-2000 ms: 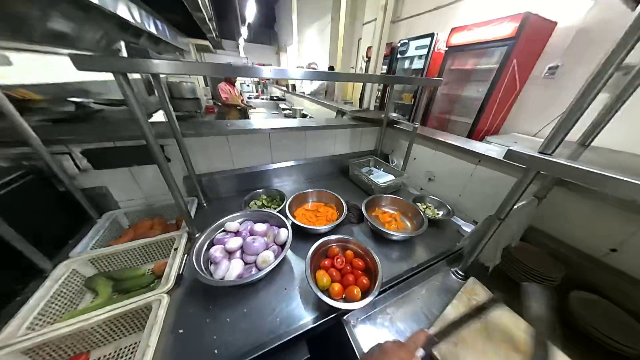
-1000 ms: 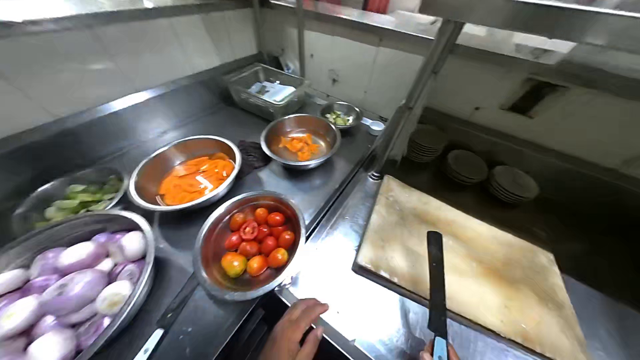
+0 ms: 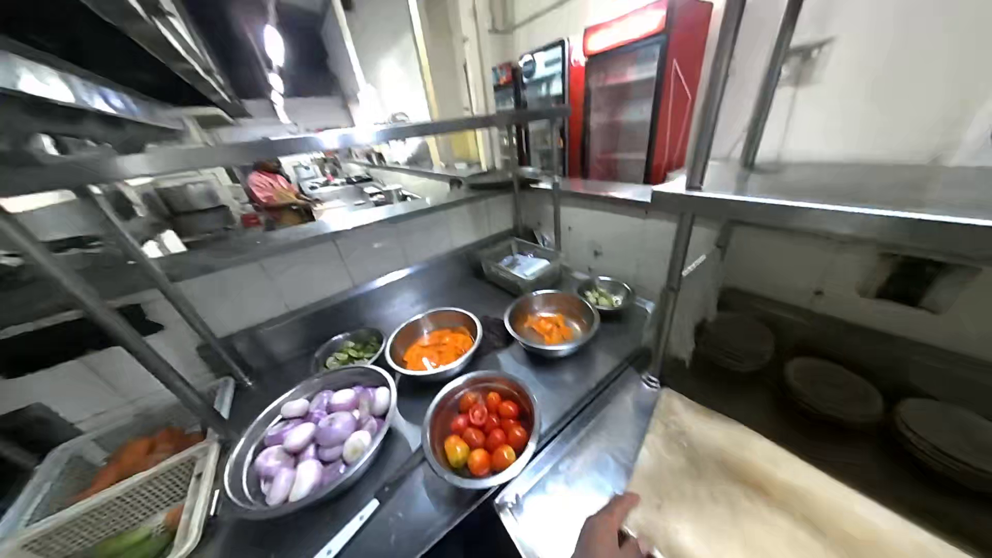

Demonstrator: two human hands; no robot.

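Note:
My left hand (image 3: 608,533) is at the bottom edge, its fingers by the near left edge of a worn cutting board (image 3: 744,480); its grip is unclear. My right hand is out of view. Left of the board stands a steel bowl of tomatoes (image 3: 487,434). A large bowl of peeled onions (image 3: 325,442) is further left, and a knife with a white handle (image 3: 349,528) lies between these bowls. Behind them are a bowl of cut green vegetables (image 3: 355,350) and two bowls of orange pieces (image 3: 438,349), (image 3: 549,328).
Plastic crates (image 3: 116,496) with carrots and green vegetables stand at left. A clear container (image 3: 521,265) and a small bowl (image 3: 604,294) are at the back. Steel shelf posts (image 3: 673,294) rise beside the board, with stacked plates (image 3: 833,391) behind. A person (image 3: 275,194) is far off.
The view has swung up and left since one second ago. The black-bladed knife held by my right hand over the board then, and that hand, are out of view now.

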